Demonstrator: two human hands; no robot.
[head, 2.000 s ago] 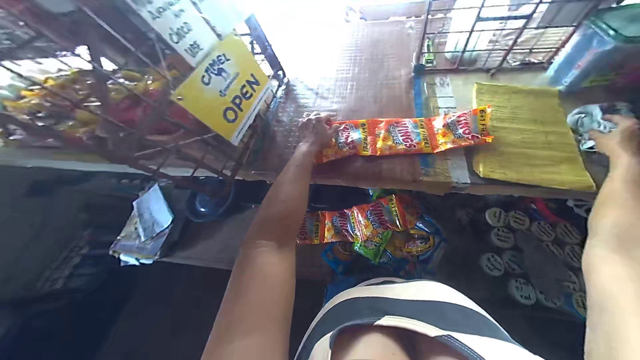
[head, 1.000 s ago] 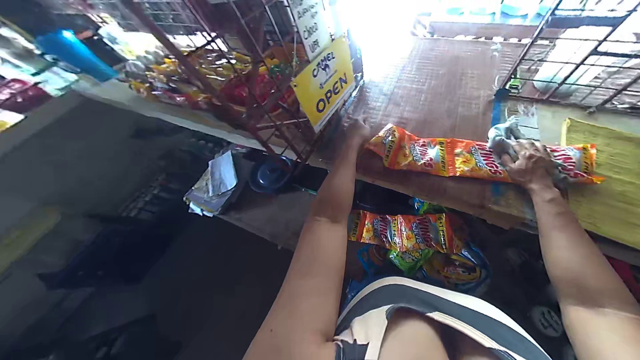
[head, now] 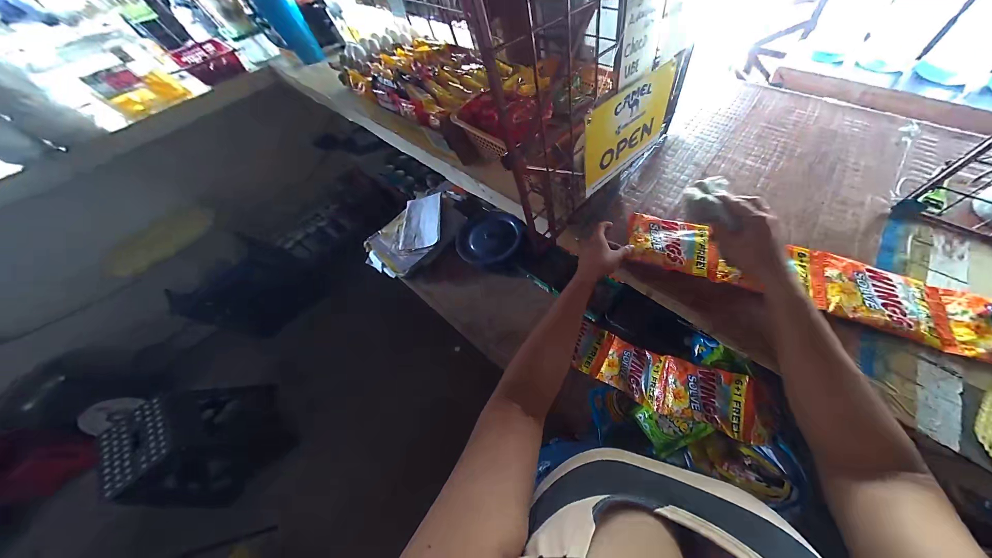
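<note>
A strip of joined orange Wings detergent sachets [head: 876, 298] lies along the wooden counter [head: 775, 147]. At its near-left end is my left hand [head: 601, 252], its thumb touching the end sachet's edge; whether it grips the strip is unclear. My right hand [head: 748, 225] holds a crumpled grey-white cloth [head: 707, 198] above the strip and covers part of it. Below the counter edge, a second strip of the same sachets [head: 670, 384] rests on other colourful packets [head: 670, 430].
A metal wire cage [head: 535, 101] with a yellow sign [head: 629, 124] stands left of my hands, snack packets [head: 434, 77] inside and beside it. On the lower shelf are a dark blue round lid or basin [head: 490, 236] and papers [head: 415, 229]. Another wire grille [head: 957, 190] stands right.
My right hand has moved left along the strip with the cloth, from the counter's right part to near my left hand. The view has swung left.
</note>
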